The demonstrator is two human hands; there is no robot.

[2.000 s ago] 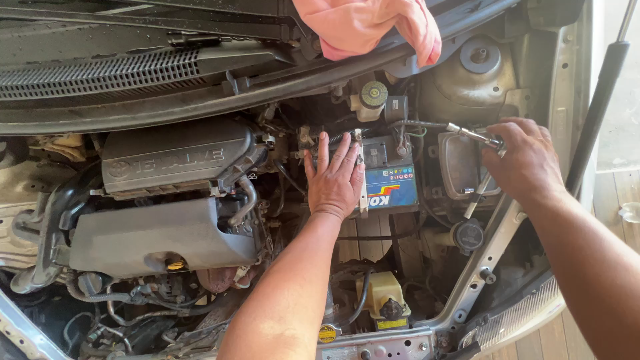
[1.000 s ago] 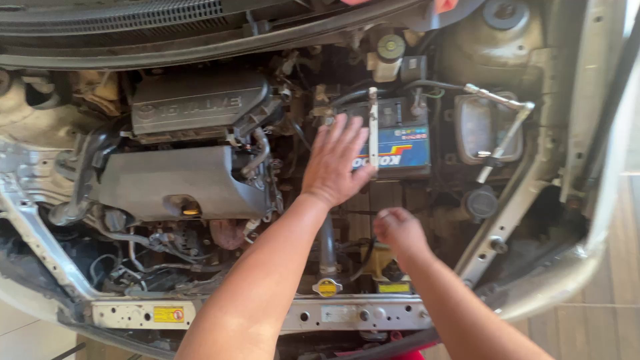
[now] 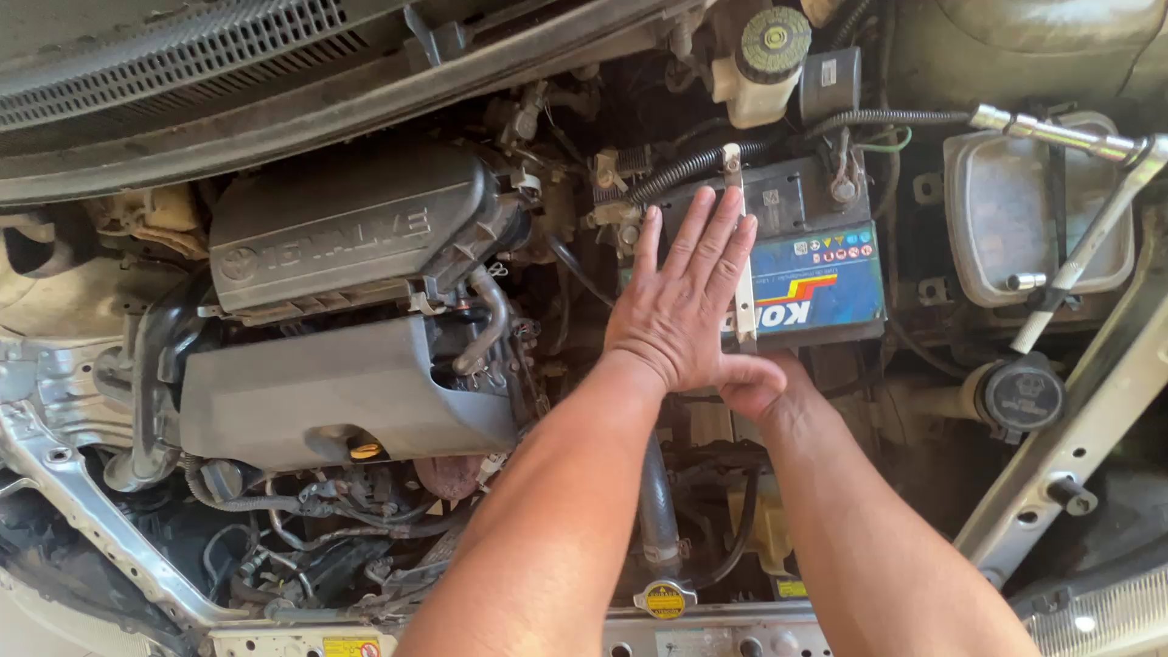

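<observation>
The car battery (image 3: 821,274), with a blue label, sits in the engine bay, and a metal hold-down bracket (image 3: 745,283) crosses its top. My left hand (image 3: 684,287) lies spread on the battery's left part, fingertips beside the bracket. At the battery's front edge, below the bracket's lower end, is my right hand (image 3: 762,388); its fingers are mostly hidden beneath my left hand, so whether it grips anything does not show. A socket wrench with an extension (image 3: 1090,233) rests over the clear-lidded box (image 3: 990,219) at right, with a small loose socket (image 3: 1027,281) near it.
A black engine cover (image 3: 347,228) and a grey cover (image 3: 310,397) fill the left. The brake fluid reservoir (image 3: 762,87) stands behind the battery. The radiator cap (image 3: 664,599) is at the front, the washer filler cap (image 3: 1020,394) at right, and a body rail (image 3: 1068,401) runs beyond it.
My right hand has let go of the socket wrench at right and moved to the battery's front edge. My left hand remains on the battery. The view has shifted closer.
</observation>
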